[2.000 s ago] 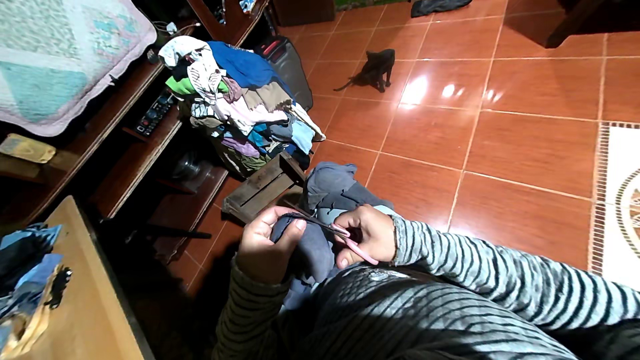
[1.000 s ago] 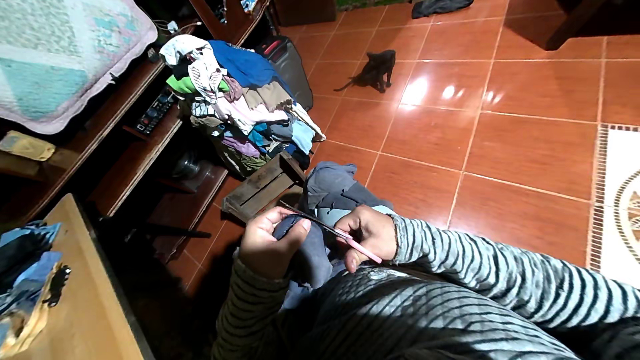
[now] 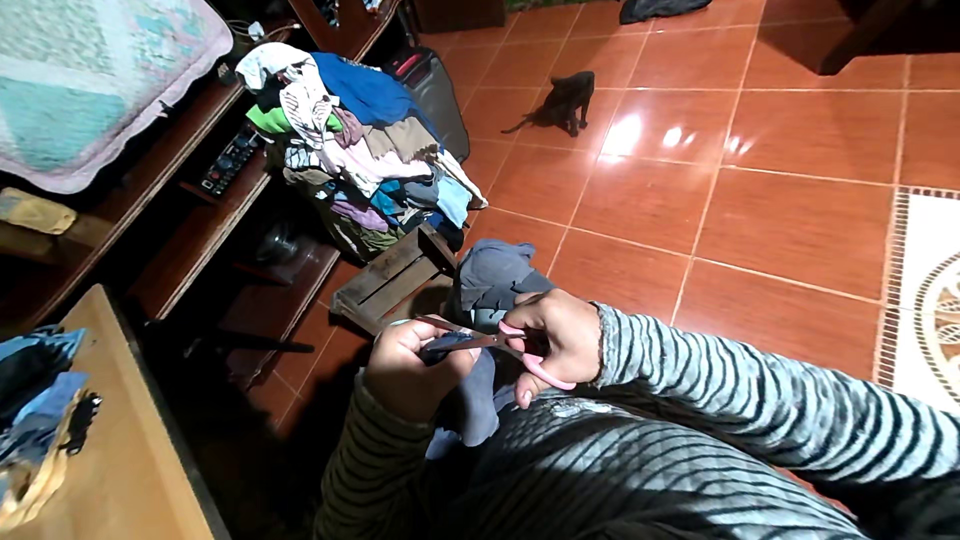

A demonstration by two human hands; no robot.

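Observation:
My right hand [image 3: 556,341] holds a pair of scissors [image 3: 499,340] by its pink handles. The metal blades are spread and point toward my left hand [image 3: 416,364]. That hand pinches a dark blue-grey cloth [image 3: 478,401], whose gathered edge lies at the blades; the rest hangs below my fingers over my lap. Whether the blades touch the cloth cannot be told. Just beyond my hands, more grey cloth [image 3: 495,270] lies bunched beside a wooden crate [image 3: 386,281].
A tall heap of clothes [image 3: 382,161] stands by a dark suitcase [image 3: 439,97]. Dark wooden shelves [image 3: 202,244] run along the left. A light wooden table [image 3: 139,442] with cloth pieces is at lower left. A small dark animal [image 3: 562,103] sits on the tiled floor [image 3: 637,202].
The scissors, nearly closed a second ago, have their blades and pink handles spread apart. Both hands remain in about the same place.

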